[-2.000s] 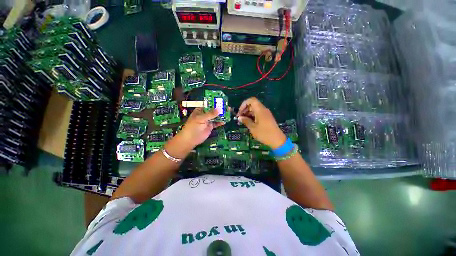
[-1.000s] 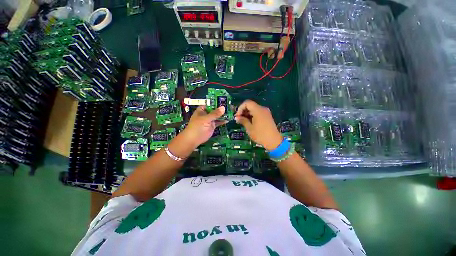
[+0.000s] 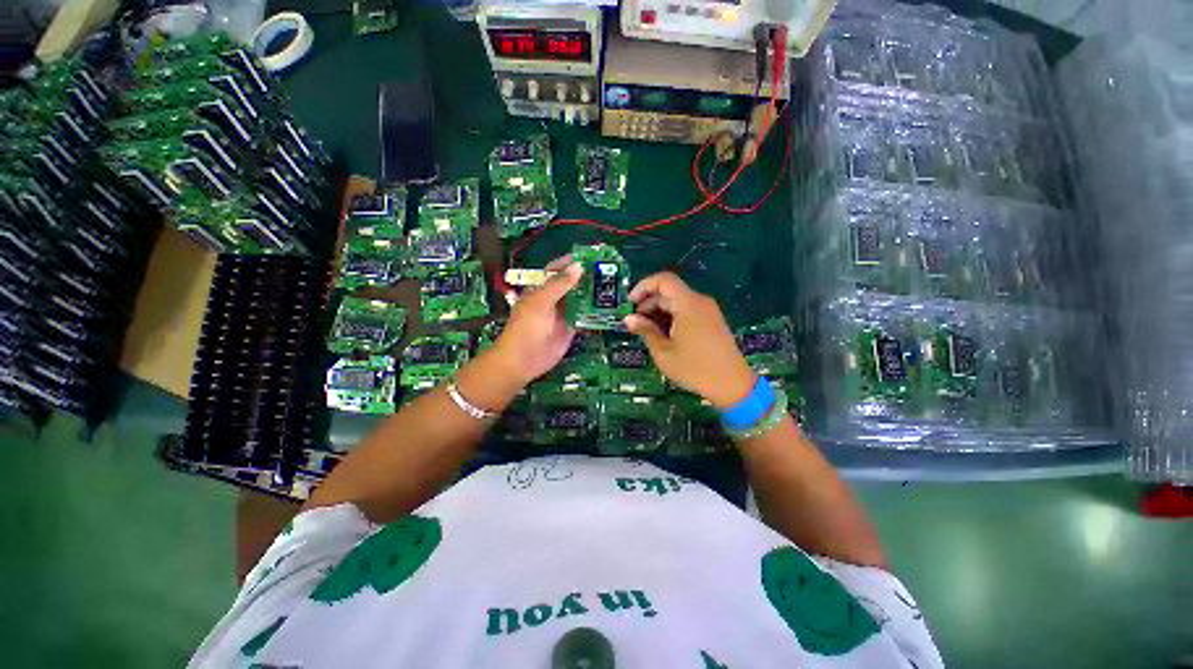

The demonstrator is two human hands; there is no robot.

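A green circuit board with a dark display is held above the mat in front of me; a small bright mark shows on its display. My left hand holds the board's left side, with the small white test connector at its fingers. The red test lead runs to this connector. My right hand has its fingertips pinched at the board's right edge; whether they hold the board or a small lead cannot be told. Other boards lie on the mat around the hands.
Clear blister trays are stacked at right, with boards in the front one. A power supply and bench instruments stand at the back. A dark smartphone lies back left. Black racks and upright boards are at left.
The held board's display was lit blue-white two seconds ago, dark one second ago, and now shows a small bright mark. My left fingers have moved up to the connector. The view has shifted slightly.
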